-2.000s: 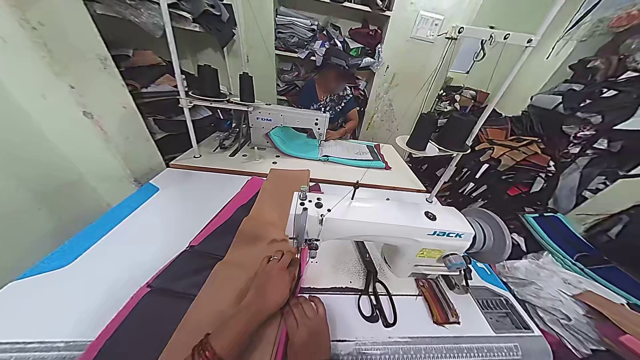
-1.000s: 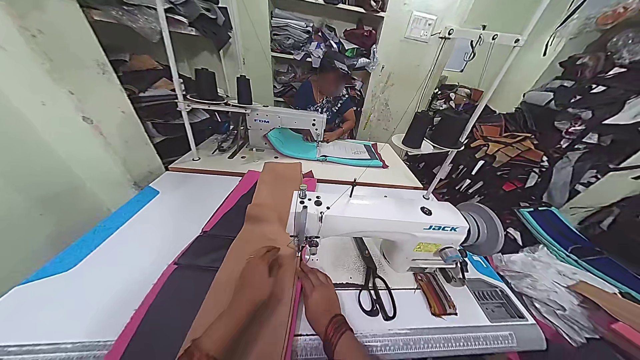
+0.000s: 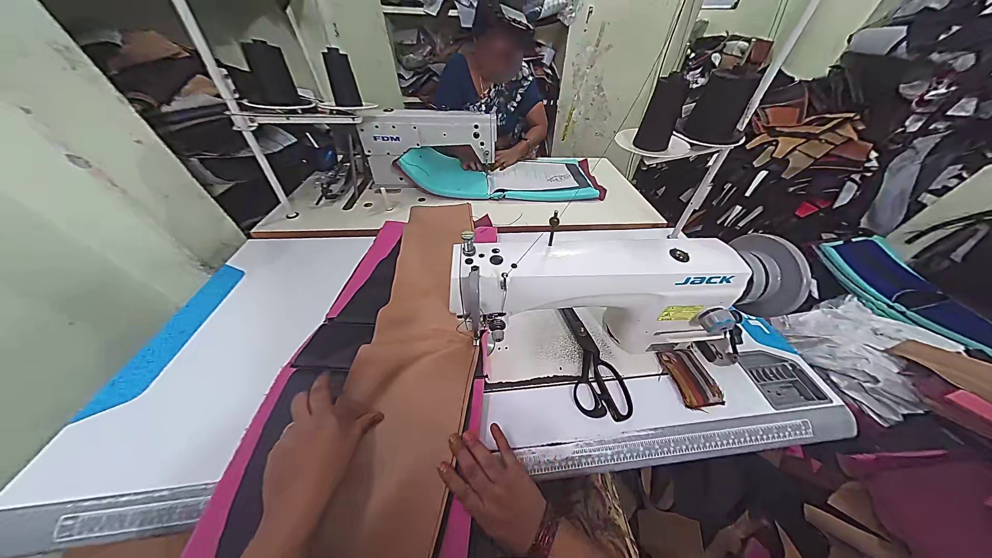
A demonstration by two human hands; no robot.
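A long tan fabric or leather-like strip (image 3: 403, 372) lies over black panels (image 3: 333, 346) with a pink border (image 3: 256, 442), its right edge under the needle area of a white Jack sewing machine (image 3: 589, 271). My left hand (image 3: 314, 442) rests on the strip's left part and the black panel, fingers spread. At the strip's right edge, nearer to me than the needle, my right hand (image 3: 492, 480) lies with its fingertips on the edge. Neither hand plainly grips anything. Black-handled scissors (image 3: 597, 380) lie on the machine bed, with a striped fabric scrap (image 3: 692, 378) to their right.
Across from me a person sits at an FDM sewing machine (image 3: 426, 136) with a turquoise padded piece (image 3: 449, 174). Black thread cones (image 3: 659, 112) stand behind my machine. White crumpled material (image 3: 860, 349) and navy-turquoise pieces (image 3: 907, 287) lie at the right. Scraps cover the floor.
Both hands have moved back toward me, away from the needle. The tan strip reaches farther past the needle than two seconds ago. The scissors have not plainly moved.
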